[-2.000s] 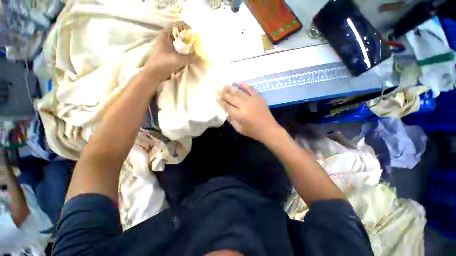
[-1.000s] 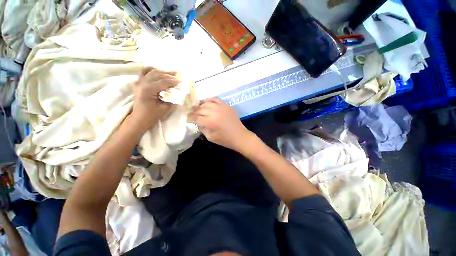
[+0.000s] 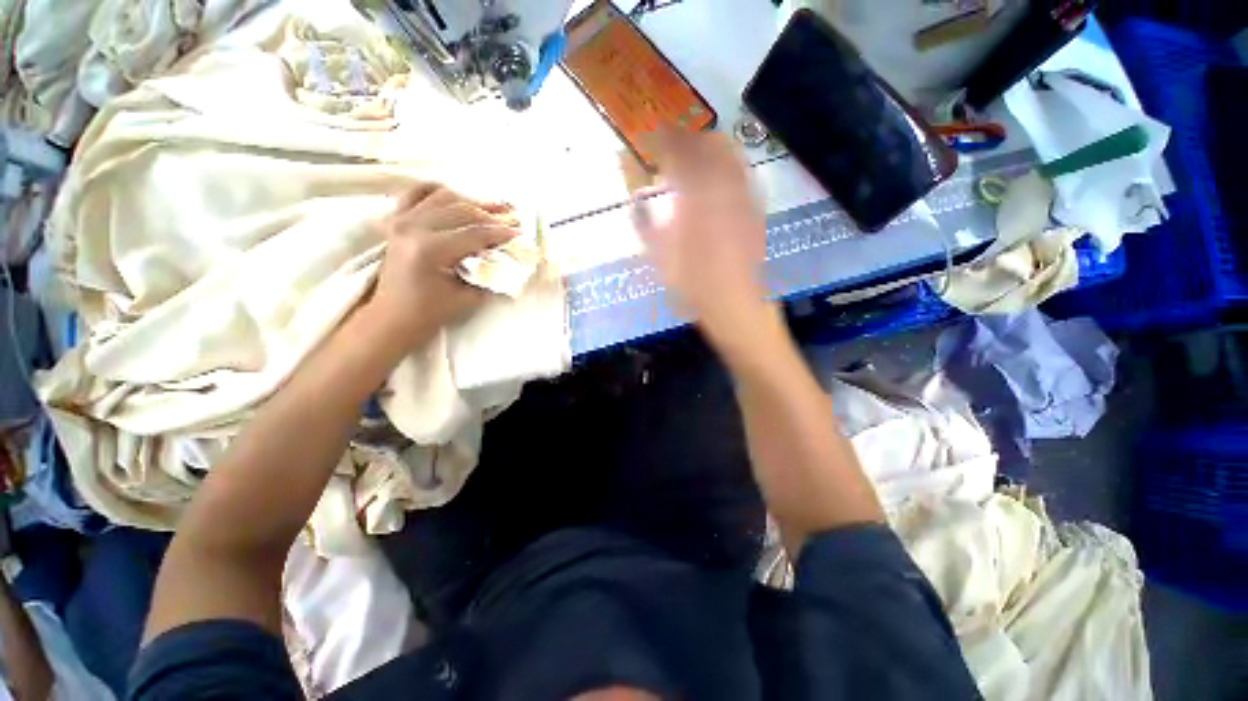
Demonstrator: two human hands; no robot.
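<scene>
A large cream garment piece (image 3: 205, 260) lies heaped on the left of the machine table, with part of it hanging over the front edge. My left hand (image 3: 445, 253) is closed on a bunched part of this cloth. My right hand (image 3: 698, 219) is raised over the table, blurred, to the right of the cloth and just below the phone (image 3: 632, 75) with its orange screen. I cannot tell whether its fingers hold anything. The needle area (image 3: 509, 69) of the sewing machine shows at the top, partly cut off.
A glossy black device (image 3: 855, 130) lies right of the phone. A printed ruler (image 3: 849, 233) runs along the blue-edged front. White-green scraps (image 3: 1095, 151) hang at the right end. Blue crates (image 3: 1177, 178) stand at the right. Pale cloth (image 3: 1013, 562) is heaped low right. A person's arm (image 3: 25, 644) shows lower left.
My right hand has left the cloth edge beside my left hand and moved up and right over the table. My left hand keeps its hold. The view shifted after the earliest frame.
</scene>
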